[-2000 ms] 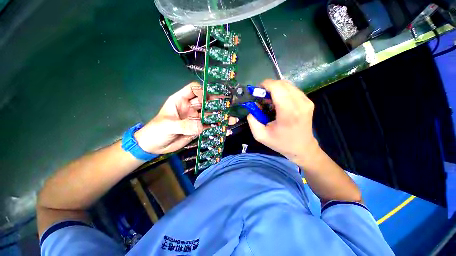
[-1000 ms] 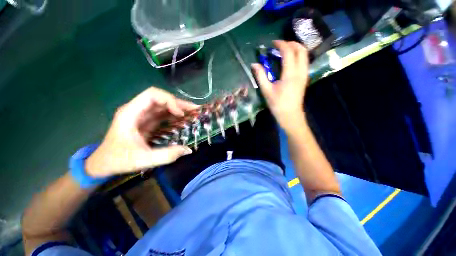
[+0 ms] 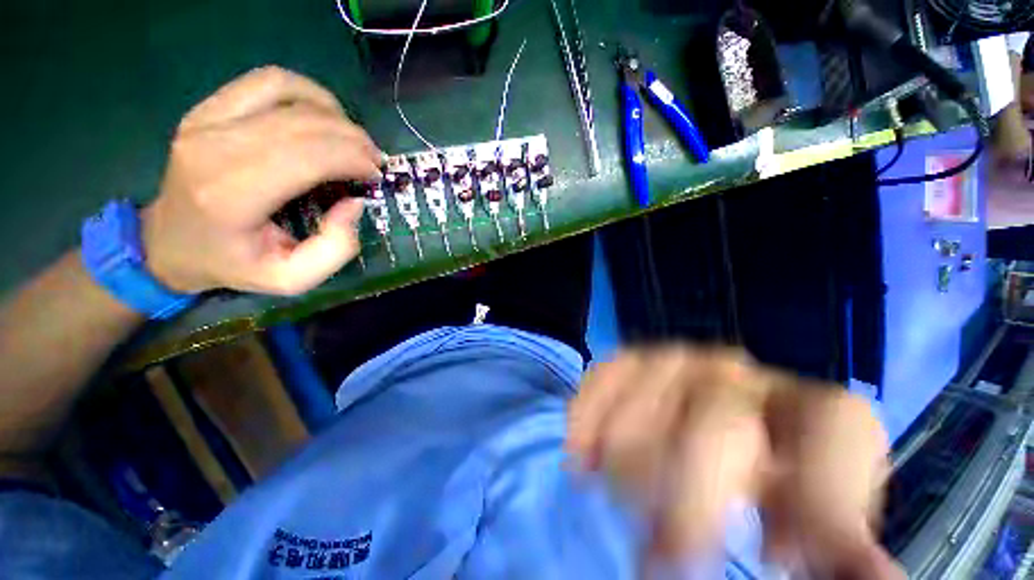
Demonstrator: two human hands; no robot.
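Observation:
The PCB panel (image 3: pixel 465 198) lies on the mat at the bench's front edge, component side up, with white and dark parts and thin springs pointing toward my lap. My left hand (image 3: pixel 267 187) is on the panel's left end, fingers curled around it; they hide that end. My right hand (image 3: pixel 726 453) is blurred, raised in front of my shirt; whether it holds anything is unclear. The blue-handled cutters (image 3: pixel 637 130) lie on the mat right of the panel, handles apart. Tweezers (image 3: pixel 579 91) lie between them and the panel.
White solder wire (image 3: pixel 399 79) loops down behind the panel from a green-edged dark holder (image 3: pixel 425 43). A black tray of silvery bits (image 3: pixel 743 68) stands right of the cutters. A black cable (image 3: pixel 921 179) hangs at the right bench edge. Part of another person (image 3: pixel 1013 147) shows far right.
The panel was turned over and laid on the mat. The cutters were let go on the mat. My right hand moved back from the bench toward my body. The view shifted, and the clear funnel left it.

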